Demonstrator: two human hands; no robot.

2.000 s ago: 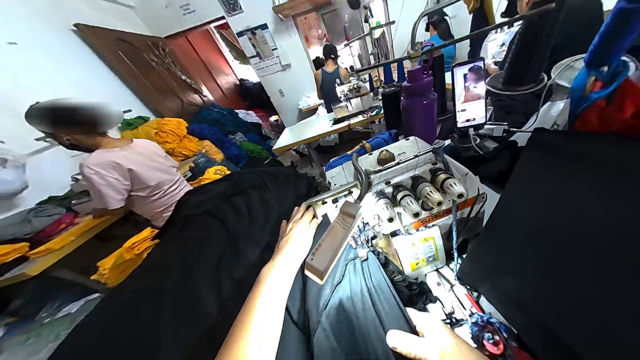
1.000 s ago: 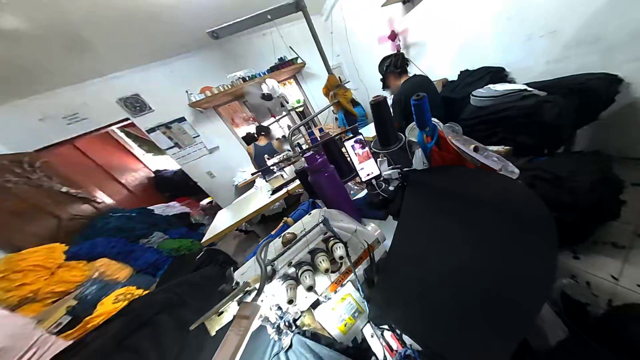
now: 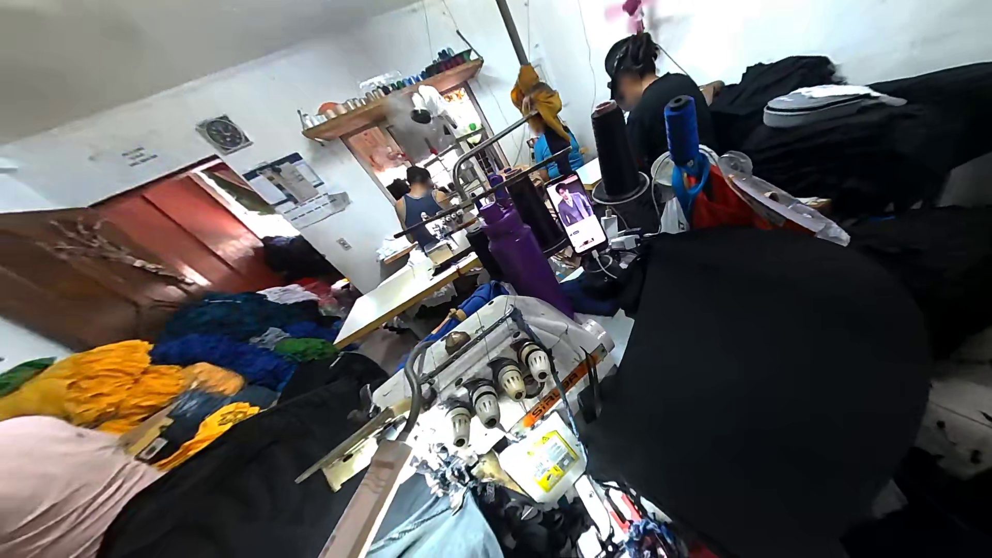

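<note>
Neither of my hands is in view. An overlock sewing machine (image 3: 496,349) with several thread tension dials (image 3: 509,378) stands at the centre, its worktop strewn with thread and fabric scraps (image 3: 453,473). Grey-blue fabric (image 3: 438,523) lies at its lower front, cut off by the bottom edge. A long tan strip or bar (image 3: 370,496) rises from the bottom edge beside it. Black fabric (image 3: 248,473) spreads to the left. Another large black cloth (image 3: 767,387) hangs or lies to the right of the machine. A white container with a yellow label (image 3: 545,459) sits below the dials.
Behind the machine stand a purple bottle (image 3: 523,252), a lit phone (image 3: 576,213) and thread cones (image 3: 616,151). Piled yellow garments (image 3: 116,384) lie at left, near a person in pink (image 3: 66,488). Two people (image 3: 422,205) (image 3: 666,108) work farther back, by a white table (image 3: 403,298).
Both hands were on the grey-blue fabric two seconds ago; they are out of view now. The view has swung up and to the right.
</note>
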